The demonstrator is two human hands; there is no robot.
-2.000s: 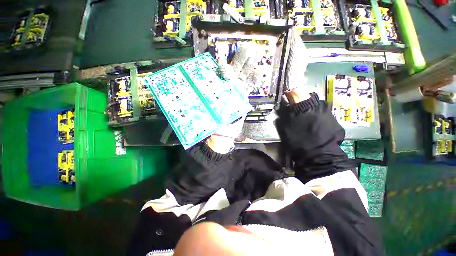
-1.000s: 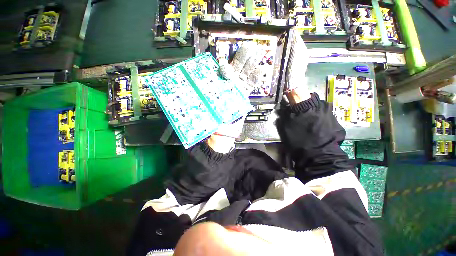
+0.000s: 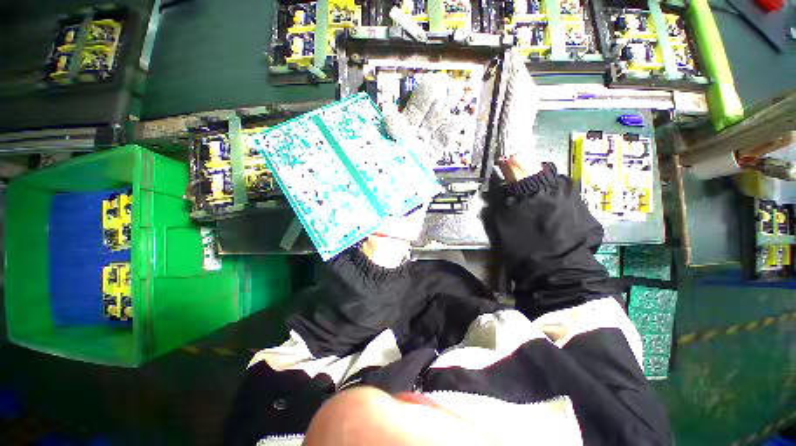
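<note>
A twin circuit board (image 3: 349, 174), teal underside up, is tilted in front of me. My left hand (image 3: 410, 218), in a white-grey knit glove, is on it, partly hidden by the board; gloved fingers also show over the black carrier. The black carrier (image 3: 496, 118) holds a populated board (image 3: 467, 109) and lies right of the teal board, partly behind it. My right hand (image 3: 519, 113), gloved and washed out by glare, is closed along the carrier's right side; its fingertips are unclear.
Loaded carriers (image 3: 655, 43) line the conveyor behind. Another carrier (image 3: 214, 165) is left of the teal board. The green tote (image 3: 144, 253) at left holds yellow-topped boards. A board (image 3: 611, 174) and blue stick (image 3: 630, 119) lie on the right bench. A lime bar (image 3: 716, 70) crosses the conveyor.
The loaded carrier on the far-left conveyor has moved to the right. My hands, the teal board and the carrier at my right hand have barely moved.
</note>
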